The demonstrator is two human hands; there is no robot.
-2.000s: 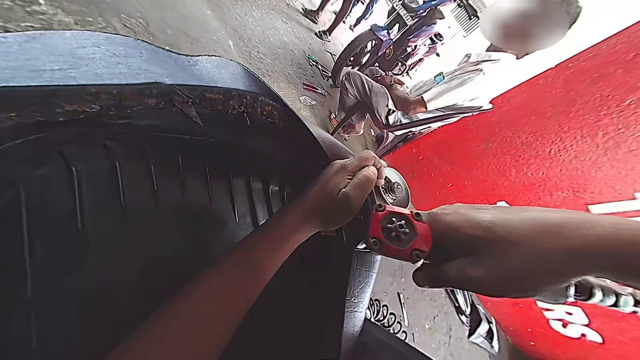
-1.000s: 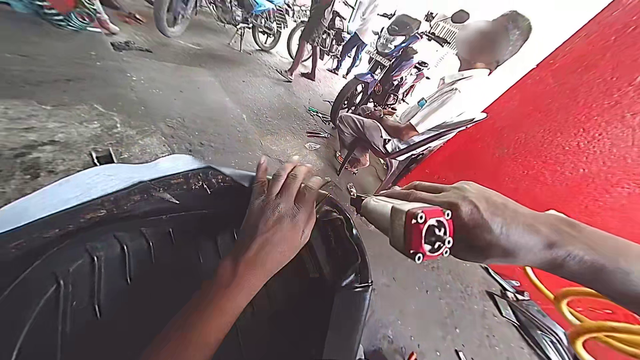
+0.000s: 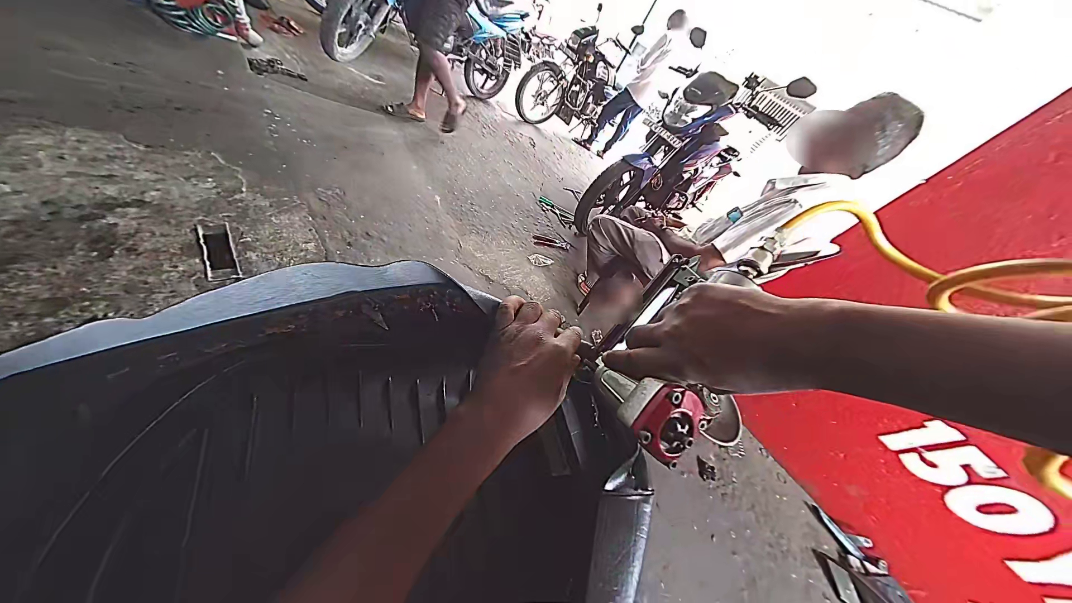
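Note:
A motorcycle seat's black ribbed plastic base [image 3: 335,452] lies underside up, with grey-black cover material [image 3: 352,276] sticking out past its far rim. My left hand [image 3: 532,360] grips the cover at the right end of the rim, fingers curled over the edge. Close beside it, my right hand [image 3: 703,335] is closed on a pneumatic staple gun [image 3: 670,419] with a red-capped head. The gun's nose meets the rim by my left fingertips; the exact contact point is hidden. A yellow air hose [image 3: 888,243] runs from a metal coupling on the gun.
A red wall [image 3: 837,427] with white lettering stands on the right. A seated person [image 3: 779,209] is just beyond the gun. Motorcycles [image 3: 670,151] and other people stand farther back. Hand tools [image 3: 553,226] lie on the concrete floor, with metal parts [image 3: 854,553] at lower right.
The staple gun has come from a spot apart from my left hand to the rim beside it. My left hand, spread over the edge a second ago, is now curled on it.

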